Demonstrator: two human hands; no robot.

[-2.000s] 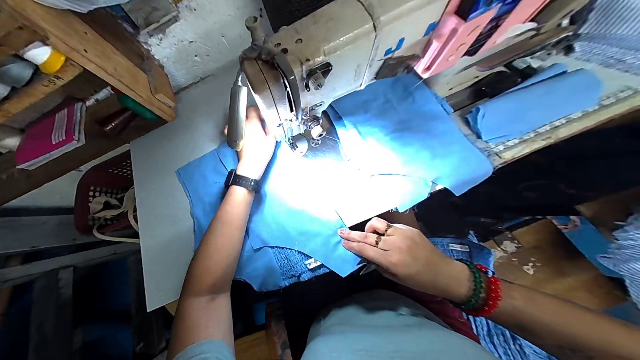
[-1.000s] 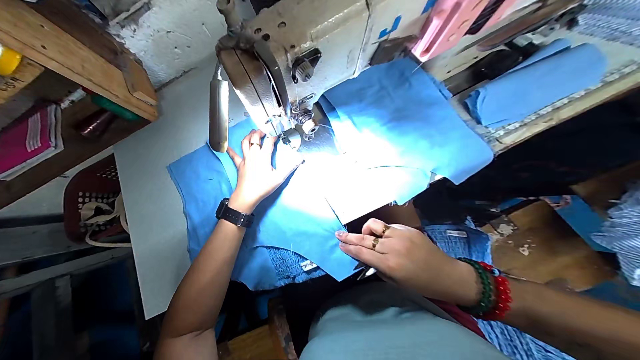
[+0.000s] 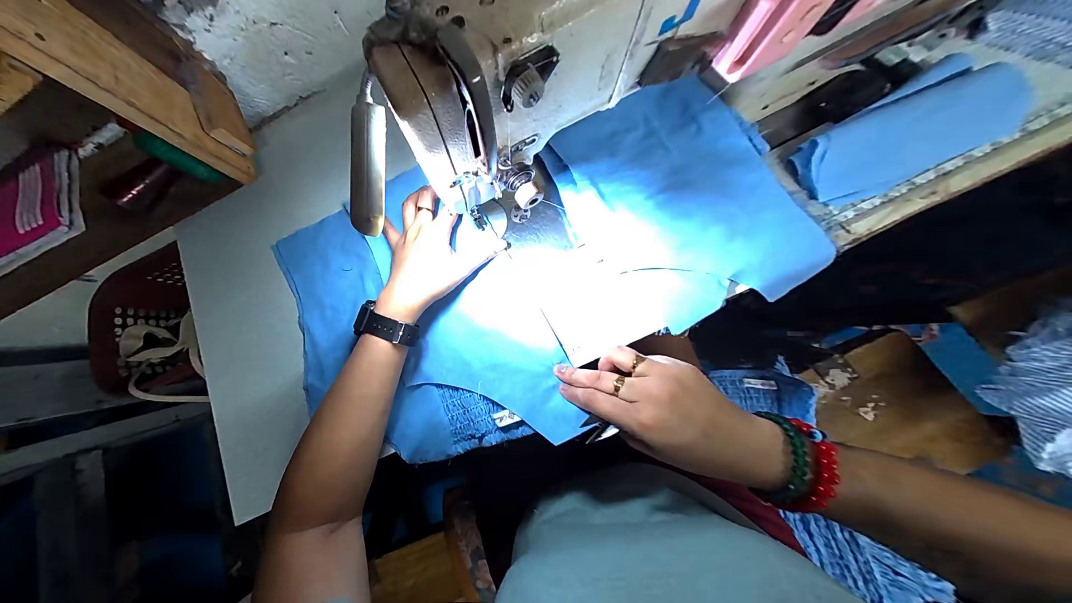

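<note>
Blue fabric (image 3: 494, 360) lies across the bed of a sewing machine (image 3: 435, 100), partly washed out by the lamp's glare. My left hand (image 3: 431, 251) rests on it with fingers spread, just left of the presser foot (image 3: 479, 216). Near the front edge, my right hand (image 3: 641, 394) holds the fabric's edge between thumb and fingers. A dark metal tool (image 3: 599, 433), perhaps thread snips, shows under that hand, mostly hidden. More blue fabric (image 3: 670, 167) lies to the right of the needle area. Beneath the front edge, a gathered blue piece (image 3: 477, 419) with a small white label shows.
A folded blue cloth (image 3: 930, 126) lies at the right back, beside a pink plastic holder (image 3: 762, 33). At left stand a wooden shelf (image 3: 126, 84) and a dark red perforated basket (image 3: 142, 318). Striped fabric (image 3: 1038, 377) is at the far right.
My left hand, earlier partly behind the machine head, has come out toward me and its fingers have spread on the fabric. My right hand has stayed at the front edge.
</note>
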